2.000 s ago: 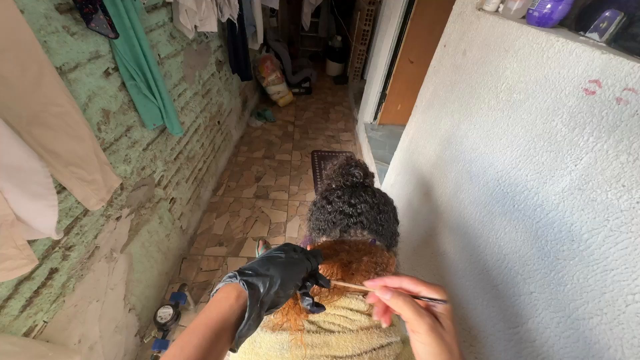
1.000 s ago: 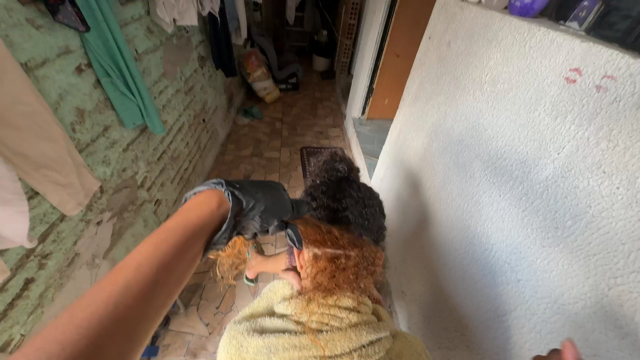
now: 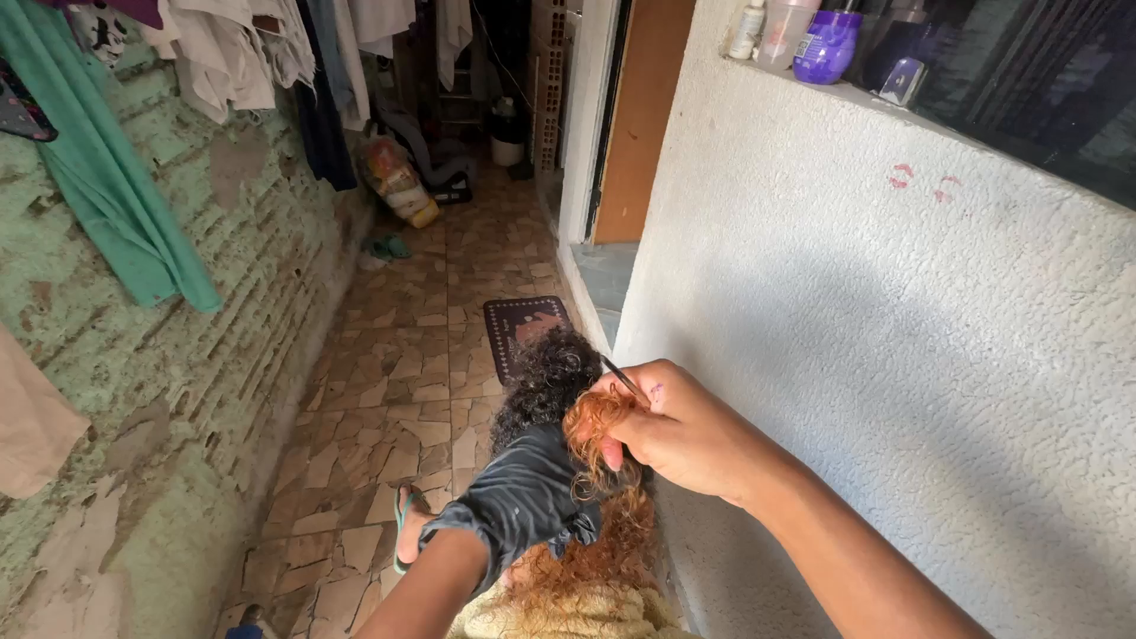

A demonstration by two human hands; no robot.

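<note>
A seated person has dark curly hair (image 3: 546, 373) bunched on top and loose orange hair (image 3: 621, 541) below, over a yellow towel (image 3: 568, 614) on the shoulders. My left hand (image 3: 524, 497), in a black glove, lies against the back of the head; its fingers are mostly hidden, so its grip cannot be told. My bare right hand (image 3: 661, 430) is closed on a lifted lock of orange hair (image 3: 596, 426), just right of the glove. A thin dark handle (image 3: 624, 377) sticks out from the same hand; its other end is hidden.
The white textured wall (image 3: 843, 311) stands close on the right, with bottles (image 3: 827, 46) on its ledge. Clothes (image 3: 124, 195) hang along the green wall at left. A doormat (image 3: 525, 324) lies on the tiled floor ahead, and the person's foot in a flip-flop (image 3: 410, 525) is at lower left.
My right hand, at the lower right edge a second ago, is now up at the head and holds a lock of orange hair. My left forearm now comes from lower down.
</note>
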